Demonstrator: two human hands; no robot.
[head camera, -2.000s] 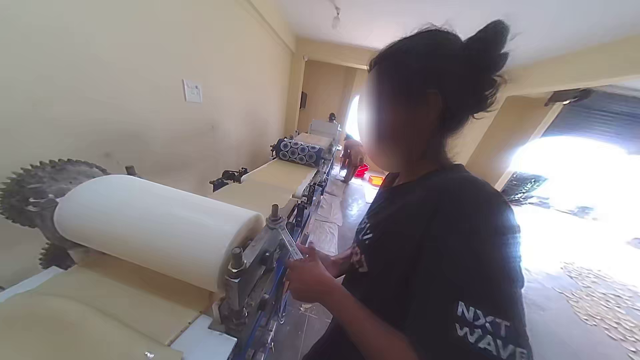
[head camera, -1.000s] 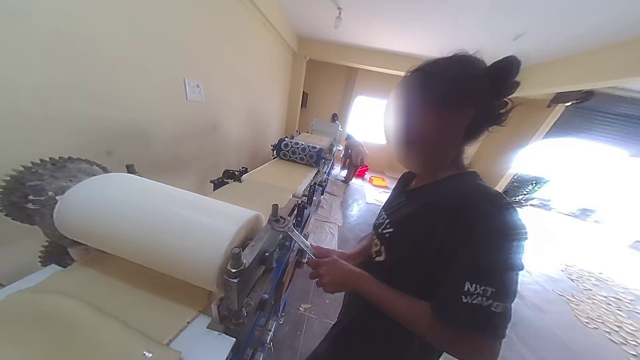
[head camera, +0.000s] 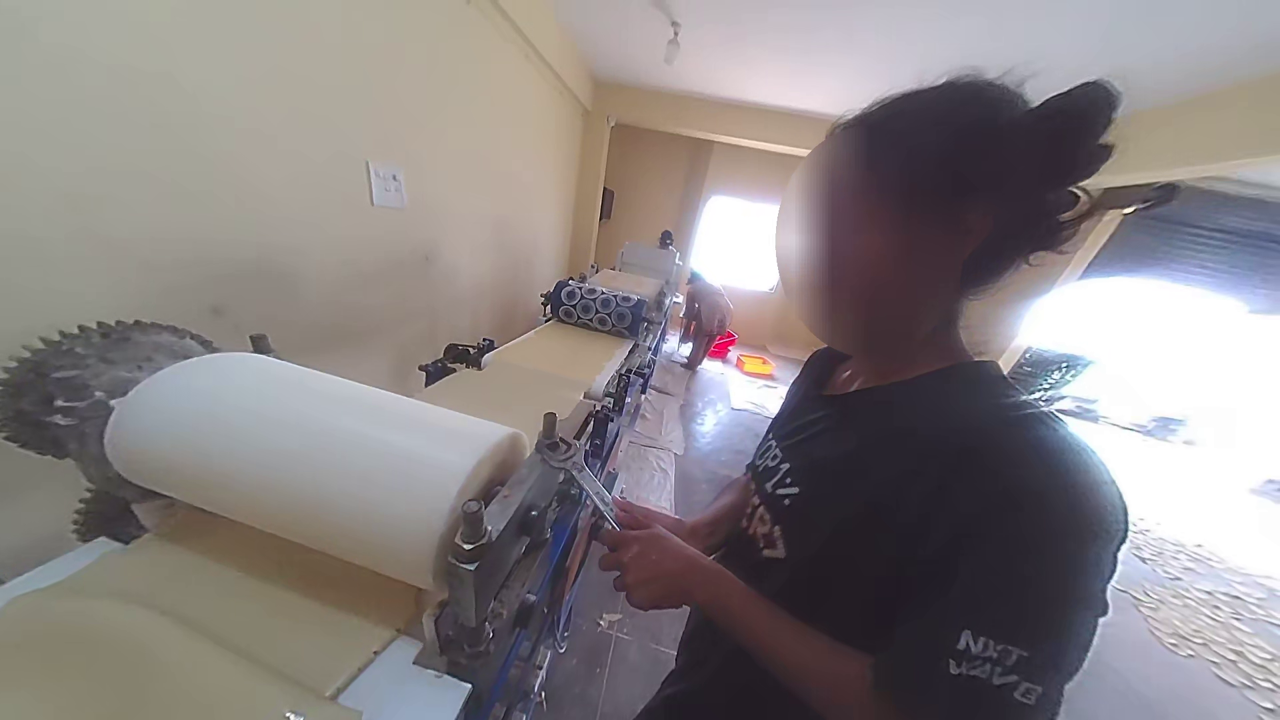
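Observation:
Neither of my own hands shows in the frame. A co-worker (head camera: 900, 500) in a black T-shirt stands at the right of the machine. Both of the co-worker's hands (head camera: 655, 560) are around the handle of a metal wrench (head camera: 597, 490), whose head sits at a bolt on the roller's side bracket (head camera: 515, 500). To the left lies a large white roller (head camera: 310, 460) with a toothed gear (head camera: 110, 390) at its far-left end. A sheet of pale dough (head camera: 190, 630) lies on the belt in front of the roller.
Behind the roller, the belt (head camera: 560, 355) runs to a drum of round cutters (head camera: 600, 308). Another person (head camera: 707, 315) bends near red and orange crates (head camera: 755, 364). Flat round pieces (head camera: 1200, 610) cover part of the floor at right. A wall stands at left.
The co-worker's head and upper body have shifted to the right since the oldest frame, and the bright window behind shows more fully. The wrench remains at the bracket.

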